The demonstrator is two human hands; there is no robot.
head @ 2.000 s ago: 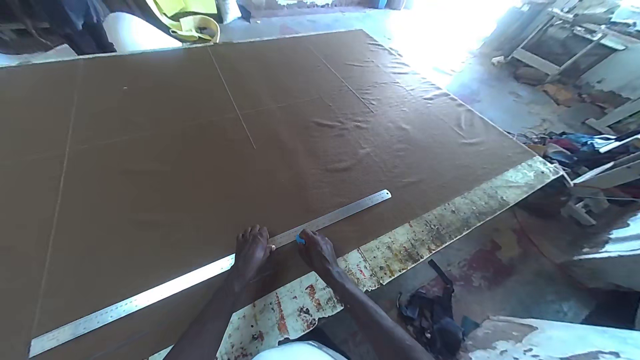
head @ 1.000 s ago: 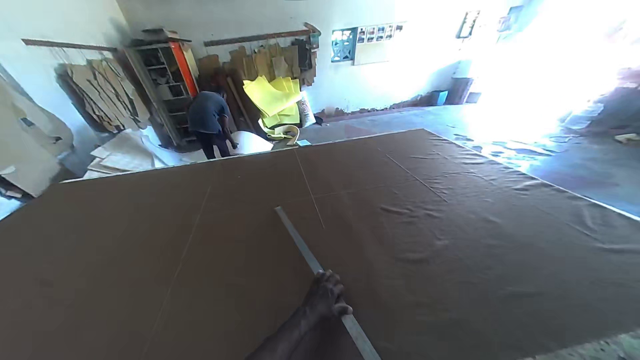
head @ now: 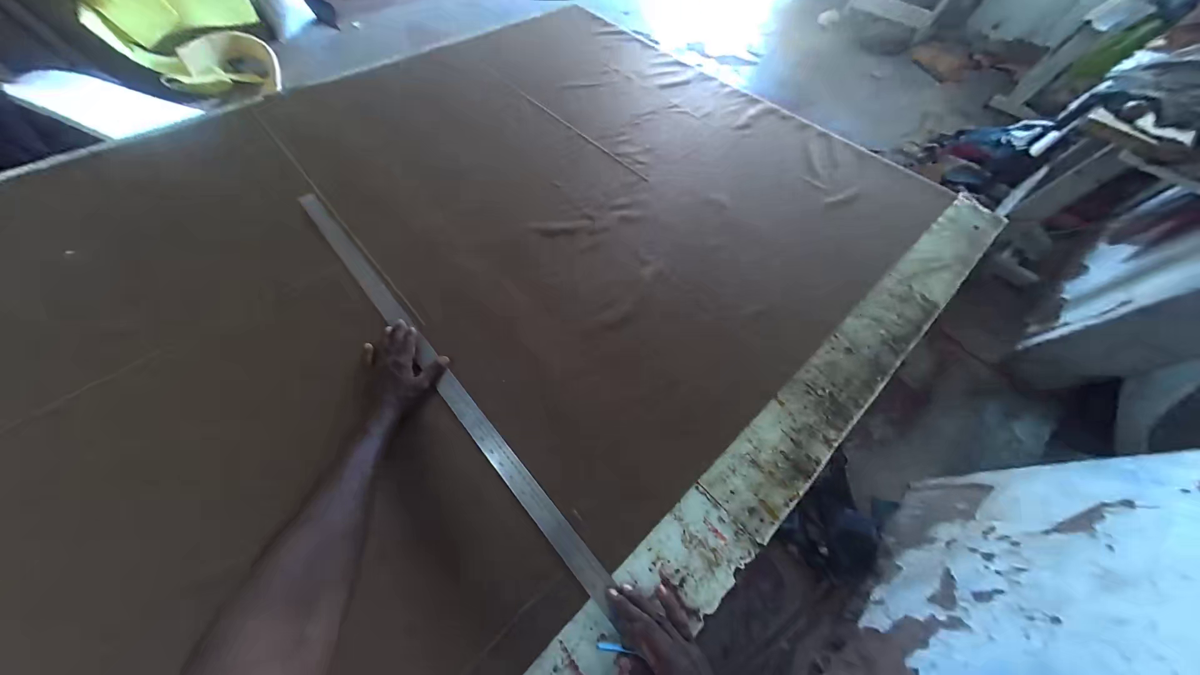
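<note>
A long metal ruler [head: 506, 461] lies slantwise on a wide brown sheet of material [head: 525, 309] that bears thin drawn lines. My left hand [head: 403, 366] presses on the ruler near its middle, fingers spread, the thumb on its right edge. At the near end of the ruler, over the table's worn edge, my right hand [head: 656, 628] rests with its fingers on the metal. A small blue object [head: 614, 647], perhaps a pen, shows at that hand; its grip on it is partly hidden. The ruler's far part runs beside a drawn line.
The table's pale, stained border [head: 816, 403] runs along the near right side. Yellow material [head: 178, 37] and a pale round band stand beyond the far left edge. Cloth scraps [head: 984, 155] lie at the right, and a chipped white surface [head: 1059, 562] is at the lower right.
The ruler has turned from lying along the near edge, two seconds ago, to pointing away across the sheet. Both hands were close together on it and are now far apart. The view has swung about.
</note>
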